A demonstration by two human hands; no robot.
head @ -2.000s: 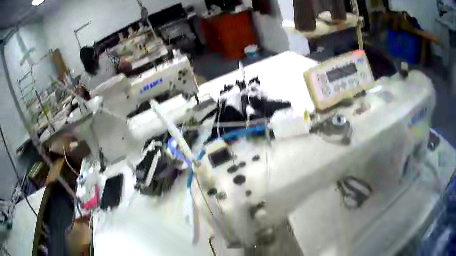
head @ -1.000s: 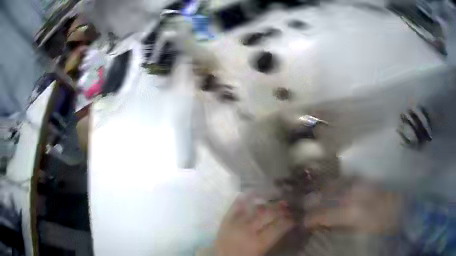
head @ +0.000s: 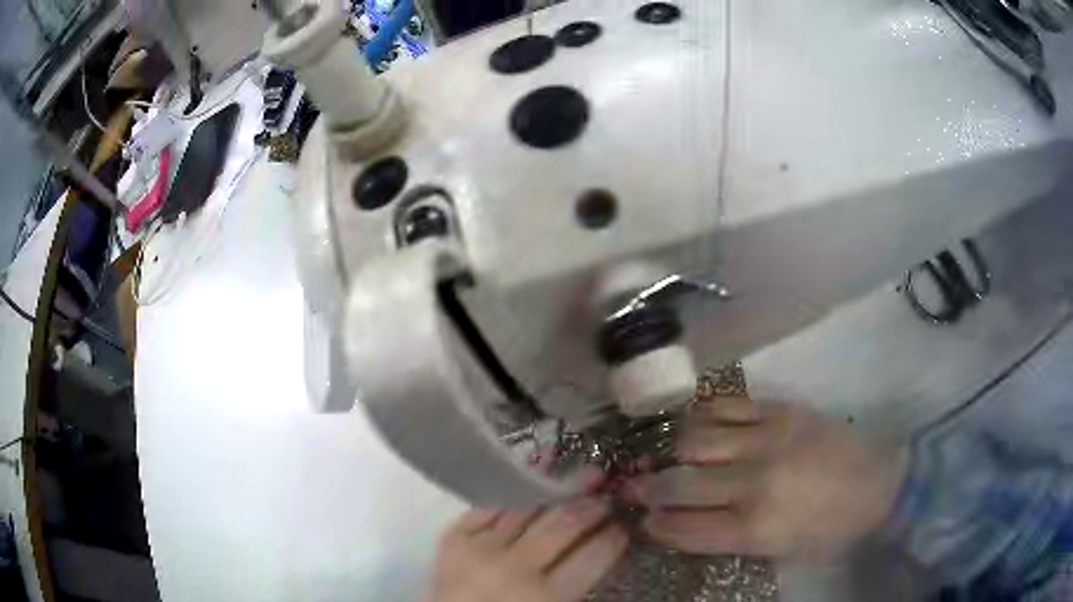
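Observation:
A brown speckled fabric piece (head: 694,574) lies under the sewing machine head (head: 753,129), near the needle area. My left hand (head: 535,555) is at the bottom centre, fingertips on the fabric's left side beside the machine's front end. My right hand (head: 771,476) lies on the fabric from the right, fingers pointing left, its fingertips close to my left hand's. Both hands press or hold the fabric at this spot. The presser foot and needle are mostly hidden by the head and fingers. The cream tension knob (head: 654,379) sits just above my right fingers.
The white machine table (head: 235,470) extends to the left. At its far left lie a black phone (head: 202,160) and a pink-red item (head: 148,191). Black-handled scissors (head: 948,282) lie behind the needle area, under the arm. A blue cable (head: 388,35) shows at the top.
The view has tilted down and come closer to the machine head. Both hands, out of view at first and blurred a second ago, now show clearly together on the fabric.

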